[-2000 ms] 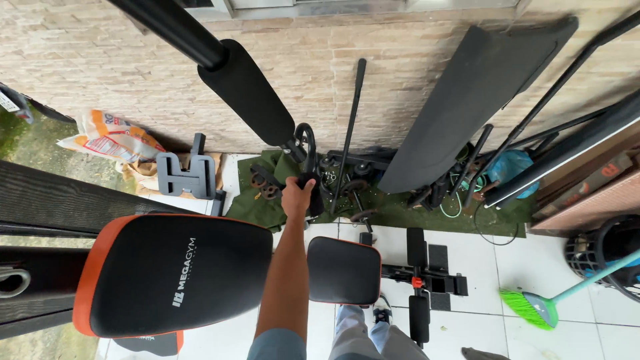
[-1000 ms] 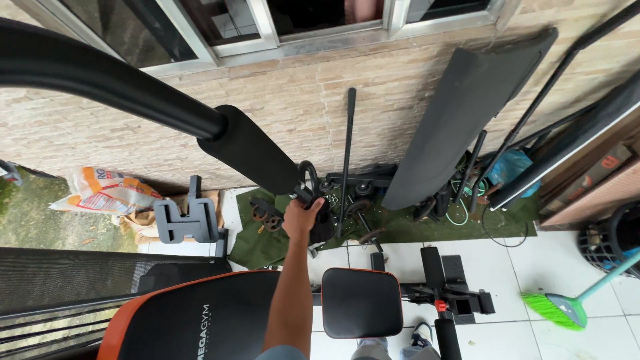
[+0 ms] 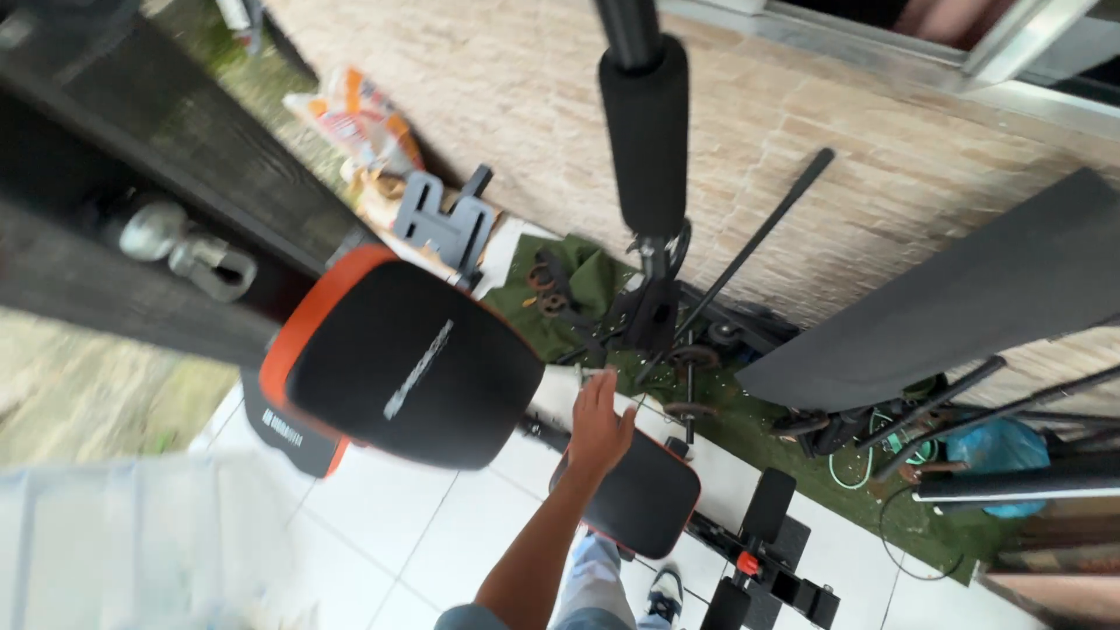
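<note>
My left hand [image 3: 600, 430] is held out palm down over the near edge of the small black seat pad [image 3: 643, 499]. Its fingers are extended and it holds nothing; whether it touches the pad cannot be told. To its left lies the large black backrest pad with orange sides [image 3: 411, 367] of the exercise bench. Above the hand hangs a black foam-covered handle [image 3: 645, 140], which joins a dark metal arm at its lower end. Black foam rollers [image 3: 768, 505] and a red knob [image 3: 746, 563] are on the bench frame at lower right. My right hand is out of view.
A stone-faced wall [image 3: 525, 96] runs behind. A green cloth [image 3: 577, 271] lies along it, with weight bars and metal parts. A large dark panel [image 3: 945, 297] and a black pole [image 3: 752, 245] lean there. A blue plastic bag [image 3: 997, 459] and a gray slotted bracket [image 3: 442, 223] lie farther off.
My left hand was at the lower end of the foam-covered handle; it has let go and is now over the seat pad. The view has turned markedly.
</note>
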